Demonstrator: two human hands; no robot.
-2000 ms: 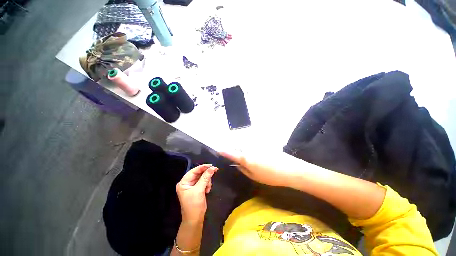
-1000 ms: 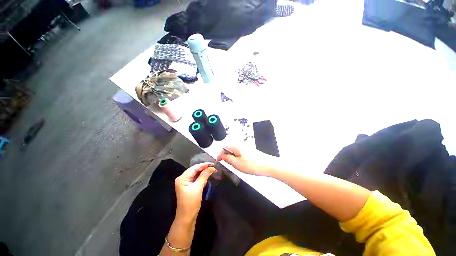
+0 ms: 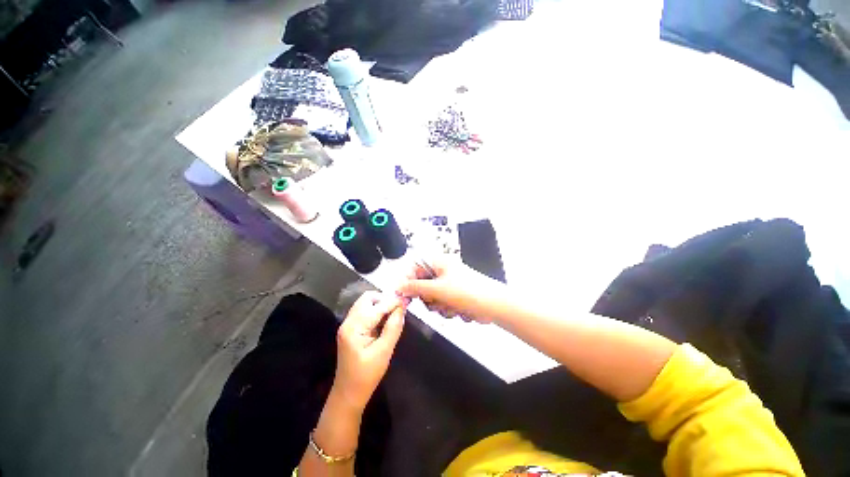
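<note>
My left hand (image 3: 368, 340) is raised over my lap, thumb and forefinger pinched together. A tiny piece shows at the fingertips, too small and blurred to name. My right hand (image 3: 445, 287) meets it fingertip to fingertip above the table's near edge. A short slim tool, perhaps thread snips (image 3: 426, 269), sticks up from the right hand. No needle or thread can be made out. A dark garment (image 3: 280, 391) hangs beside my left forearm, and dark cloth covers my lap.
On the white table (image 3: 578, 140) are black thread cones (image 3: 359, 247), a pink cone (image 3: 296, 203), a phone (image 3: 481, 250), small dark pieces, a silvery heap (image 3: 451, 128), a bottle (image 3: 357, 101) and a camouflage bundle (image 3: 280, 156). A black garment (image 3: 736, 307) lies at right.
My right hand has come up to the left fingertips, and the slim tool now shows in it. The view has tilted up, showing more of the table and floor.
</note>
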